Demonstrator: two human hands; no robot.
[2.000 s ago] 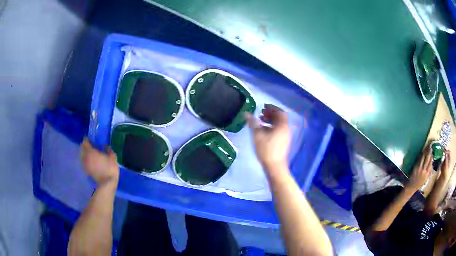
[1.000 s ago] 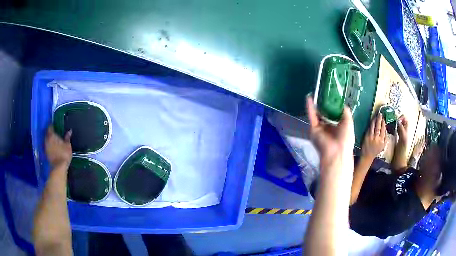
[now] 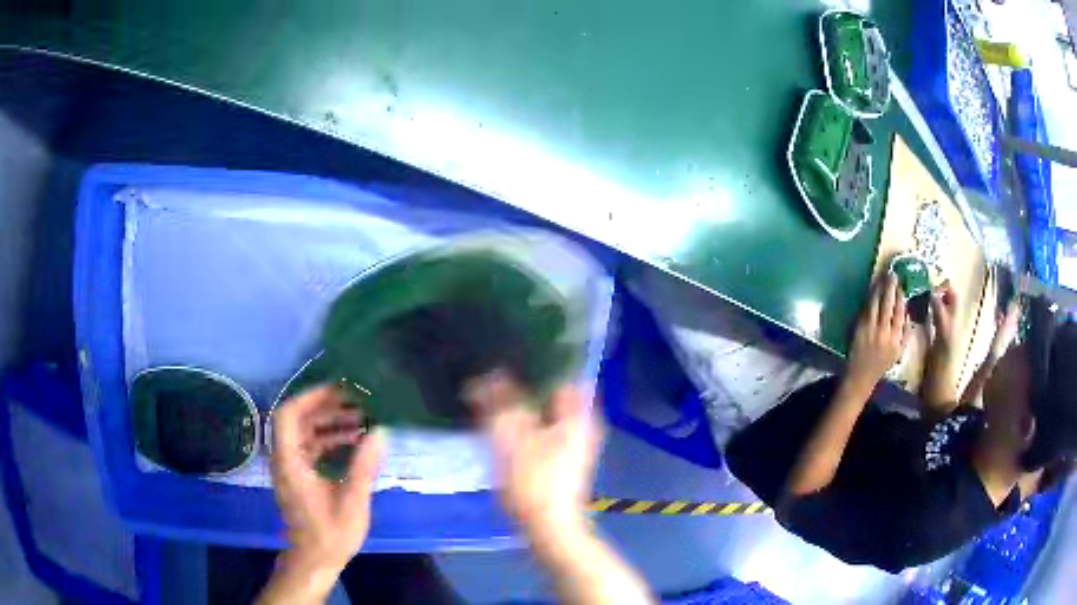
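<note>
A moulded shell (image 3: pixel 443 325), green with a dark centre and blurred by motion, is raised over the blue crate (image 3: pixel 295 520). My right hand (image 3: pixel 543 455) grips its lower right edge. My left hand (image 3: pixel 325 473) is just below its left side, fingers curled apart, seemingly holding nothing. Another shell (image 3: pixel 195 420) lies on the white liner at the crate's front left. One more lies partly hidden behind my left hand. Two shells, one nearer (image 3: pixel 833 163) and one farther (image 3: pixel 855 62), lie on the green bench.
The bench edge (image 3: pixel 520 210) runs diagonally behind the crate. A seated person (image 3: pixel 880 473) at right handles a small green part (image 3: pixel 912 275) over a brown board (image 3: pixel 945 242). Another blue crate (image 3: pixel 71 485) is at lower left. Yellow-black floor tape (image 3: pixel 679 507) shows at right.
The shell my right hand held now lies on the bench. The shell from the crate's back left is gone from its spot, and a shell is in my right hand. My left hand moved right.
</note>
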